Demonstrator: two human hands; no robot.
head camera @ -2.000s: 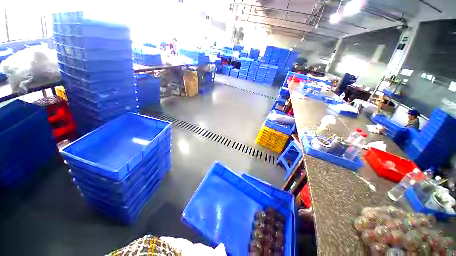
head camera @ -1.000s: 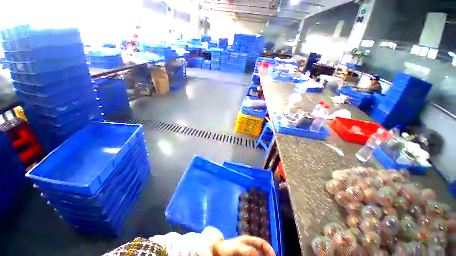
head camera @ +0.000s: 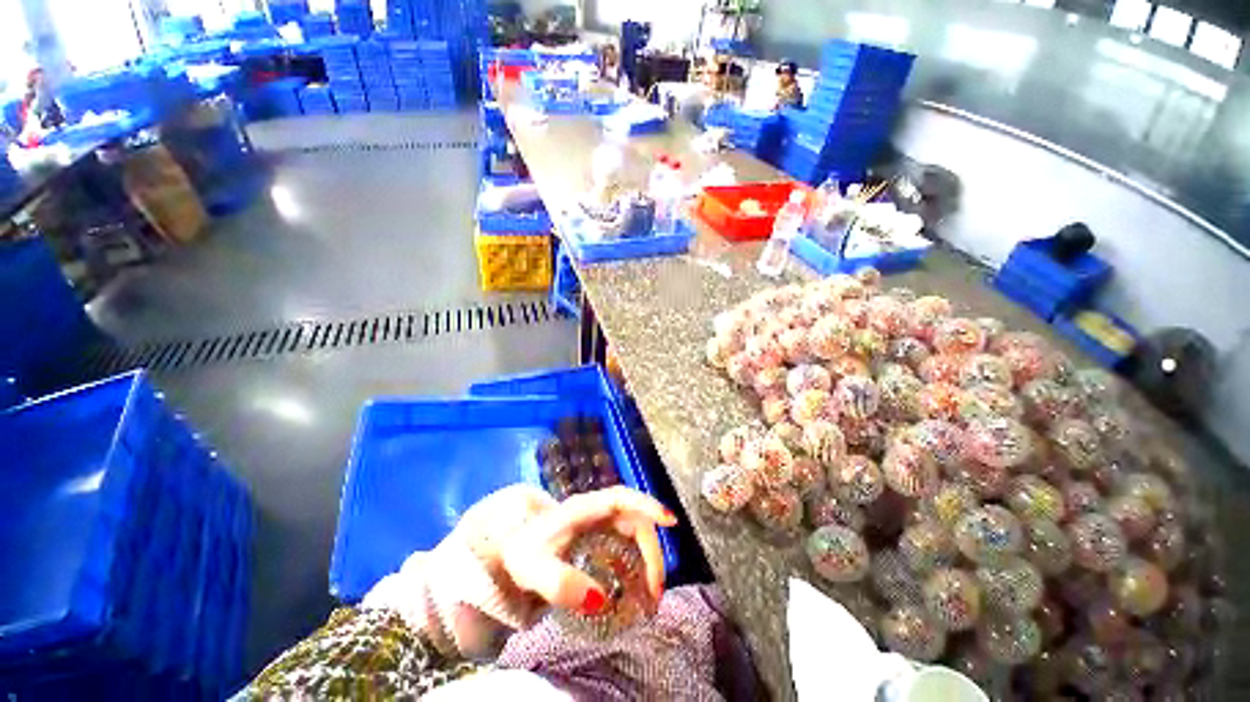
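My left hand (head camera: 583, 542) comes in from the lower left, its fingers closed around a translucent patterned ball (head camera: 613, 583). It is over the near edge of the blue tray (head camera: 452, 480), which has darker balls (head camera: 579, 457) in rows at its right side. A large heap of patterned balls (head camera: 960, 453) lies on the speckled bench (head camera: 672, 398) to the right. A white sheet (head camera: 829, 645) and a pale round cup (head camera: 946, 686) are cut off by the bottom edge. My right hand is not in view. Purple checked fabric shows beside the held ball.
Stacked blue crates (head camera: 124, 549) stand at the lower left. Further along the bench are a blue tray (head camera: 631, 247), a red tray (head camera: 747, 206) and a clear bottle (head camera: 781, 236). A yellow crate (head camera: 514, 261) is by the bench. A person (head camera: 787, 85) is far off behind it.
The view has turned right and down, showing more of the ball heap, the white sheet and the cup. My left hand has come further into view, now with a ball visible in it.
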